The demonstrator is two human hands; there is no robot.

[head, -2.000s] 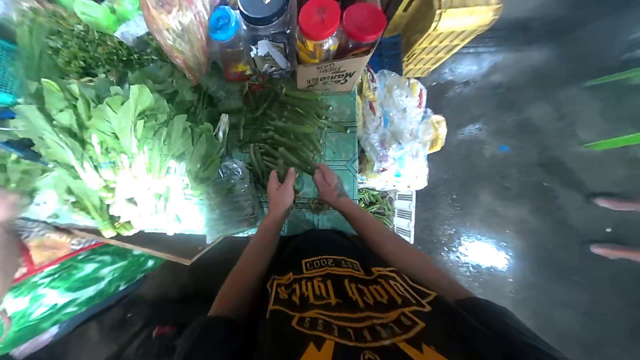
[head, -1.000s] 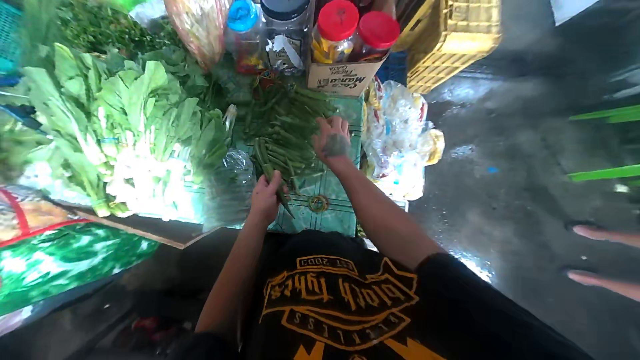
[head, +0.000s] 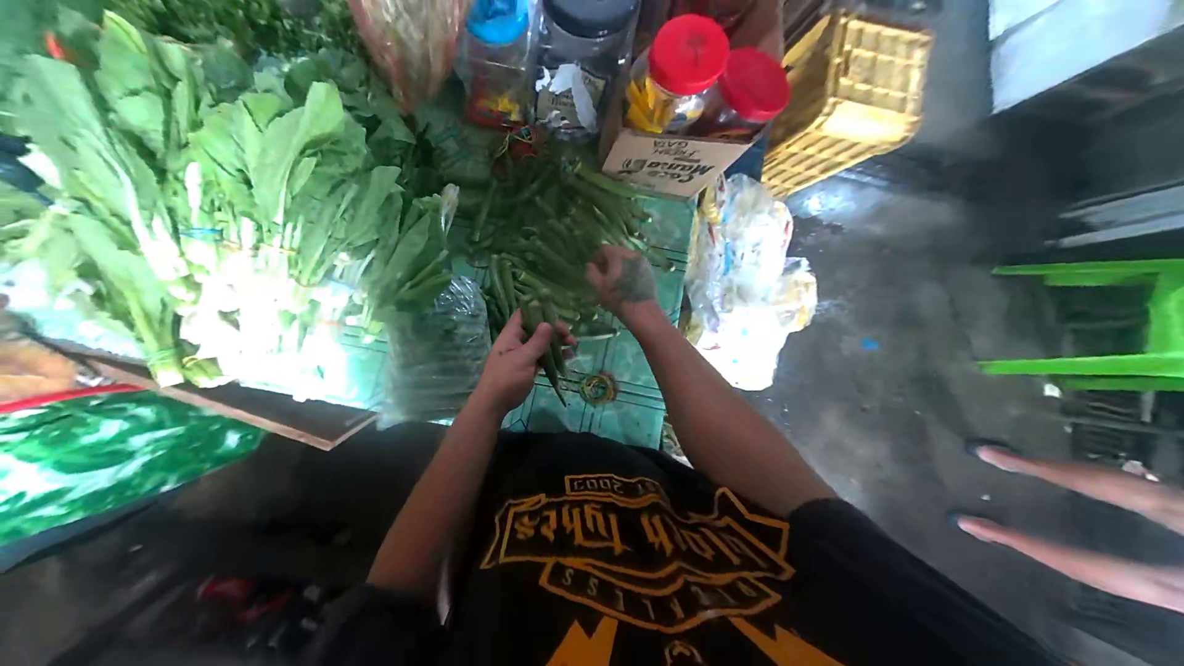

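Okra pods (head: 555, 222) lie heaped on a green patterned table cover (head: 634, 365). My left hand (head: 525, 356) is closed around a small bunch of okra at the near edge of the pile, the tips pointing toward me. Just right of it, my right hand (head: 622, 279) rests at the right side of the heap with its fingers curled; whether a pod is inside them cannot be told. A round rubber-banded or printed motif shows on the cover near my left hand. Clear plastic bags (head: 439, 342) lie to the left of the pile.
Leafy greens (head: 268, 185) with pale stems fill the left side. Behind the okra stand lidded plastic jars (head: 689, 69) and a cardboard box (head: 661, 165). Plastic packs (head: 740, 277) and a yellow crate (head: 846, 102) are at the right. Another person's feet (head: 1008, 458) and a green plastic stool (head: 1091, 365) are farther right.
Two seconds ago both hands were at the near edge of the okra. My left hand has since taken hold of a bunch, and my right hand has moved farther over the pile.
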